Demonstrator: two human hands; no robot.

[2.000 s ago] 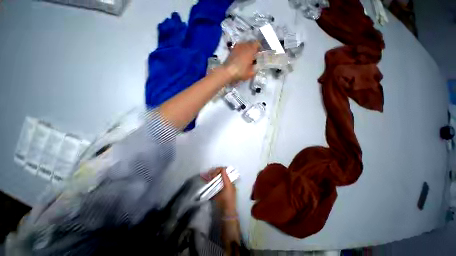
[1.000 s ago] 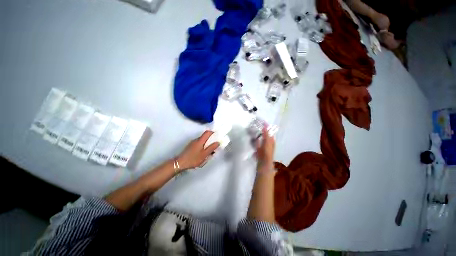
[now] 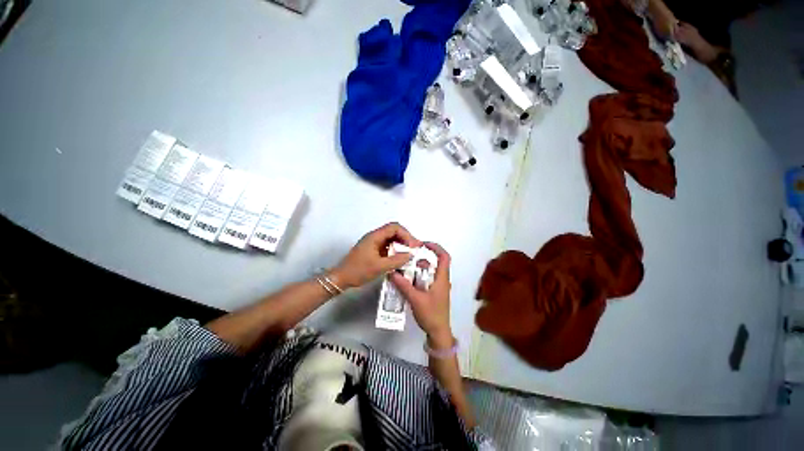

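Observation:
My left hand (image 3: 375, 255) and my right hand (image 3: 429, 292) meet in front of me, both on a white unit carton (image 3: 390, 310). The carton's printed lower end points toward me, and its top end with white flaps lies between my fingers. Part of a clear bottle seems to show at the carton, partly hidden by my fingers. Clear bottles with black caps (image 3: 459, 151) lie in a loose pile further up the table. Two white cartons (image 3: 506, 83) lie at angles on that pile.
A row of packed cartons (image 3: 212, 199) lies at left, barcodes showing. A blue cloth (image 3: 379, 114) is left of the pile. A long rust cloth (image 3: 608, 194) is at right. A small dark object (image 3: 739, 347) lies near the right edge. Another person's hands (image 3: 695, 42) are at top right.
My hands, apart a second ago, have come together on the carton. The right hand has left the bottle area. Two seconds ago it reached into the pile.

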